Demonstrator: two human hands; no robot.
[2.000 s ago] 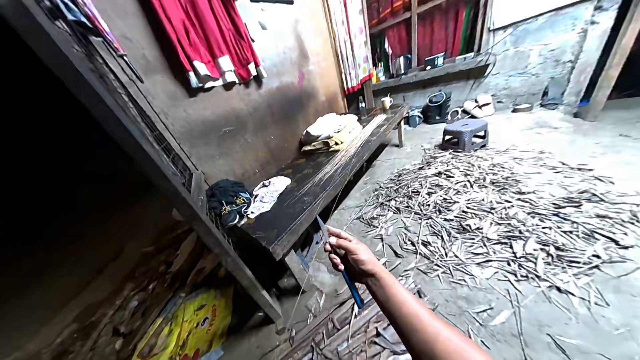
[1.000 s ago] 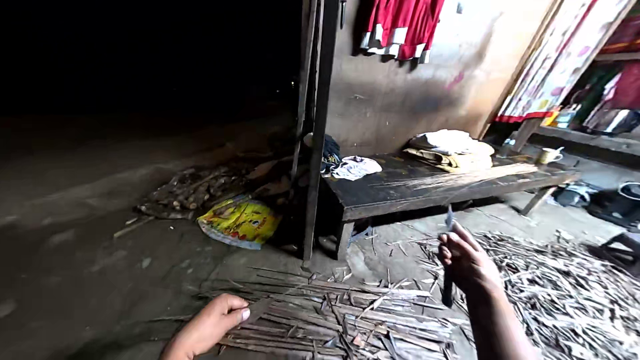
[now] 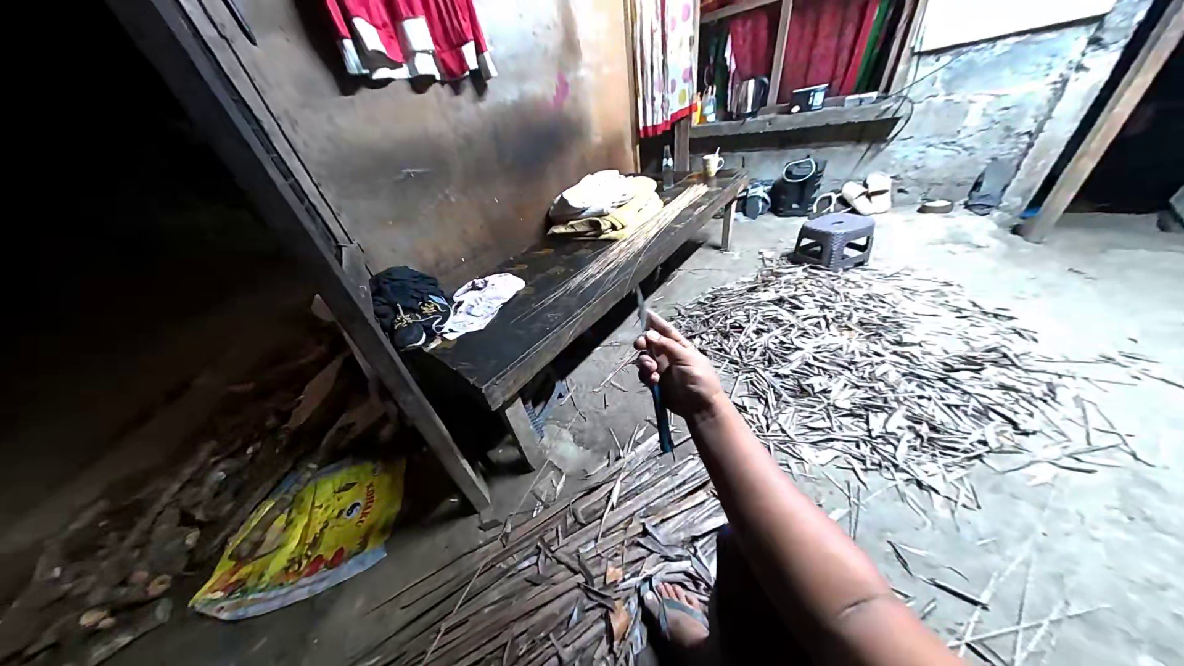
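My right hand (image 3: 680,368) grips a knife (image 3: 662,416) with a dark blue handle, its narrow blade pointing up and away. Beyond the blade stands a low dark wooden bench (image 3: 518,342), with a bundle of thin pale sticks (image 3: 629,242) lying along it. Below the hand, long dry leaf strips (image 3: 555,564) cover the floor around my sandalled foot (image 3: 680,615). To the right of the hand spreads a wide heap of short dry leaf pieces (image 3: 869,361). My left hand is out of the frame.
Folded cloths (image 3: 606,205), a white cloth (image 3: 483,303), dark clothing (image 3: 407,305) and a mug (image 3: 712,165) are on the bench. A grey plastic stool (image 3: 834,240) stands behind the heap. At left are a wooden post (image 3: 370,361) and a yellow printed sack (image 3: 310,536).
My left hand, seen low in the frame one second ago, is out of view now. The view has swung right since then. My right hand still holds the knife.
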